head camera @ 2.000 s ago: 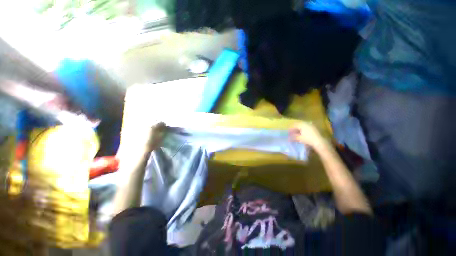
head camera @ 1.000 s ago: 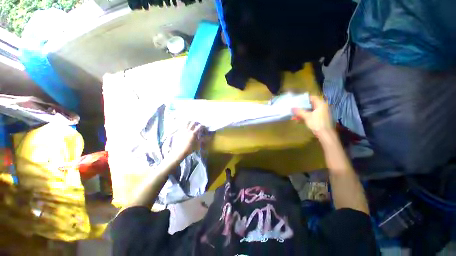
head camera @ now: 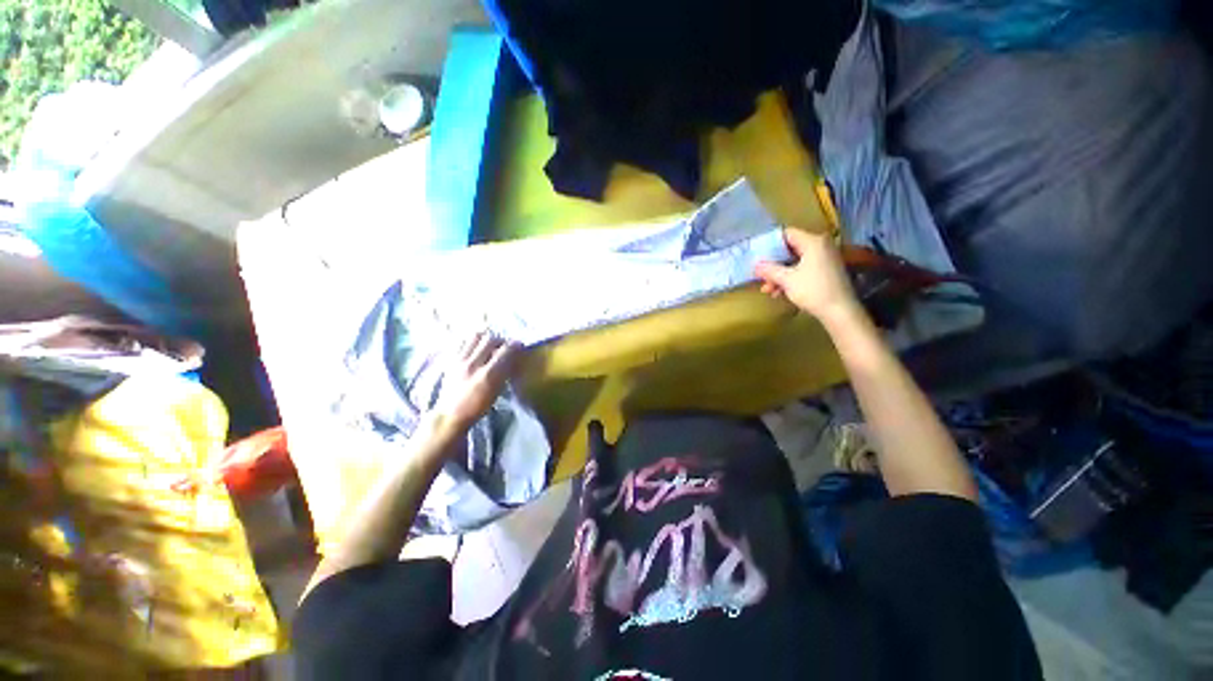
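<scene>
A light blue shirt lies on the yellow-covered table, its body bunched at the left. Its sleeve stretches to the right along the padded sleeve board. My right hand grips the sleeve's right end, where a flap of cloth sticks up. My left hand rests on the shirt near the sleeve's left end; whether its fingers pinch the cloth is not clear. Glare washes out part of the cloth.
A black garment pile lies at the table's far side, beside a blue board. A small pale cup stands on the ledge. A grey cloth bundle is at the right. An orange-brown handle-like thing shows right of my right hand.
The sleeve was held level between both hands; it now lies along the board, its right end higher. My left hand has moved inward along the shirt. The view has shifted.
</scene>
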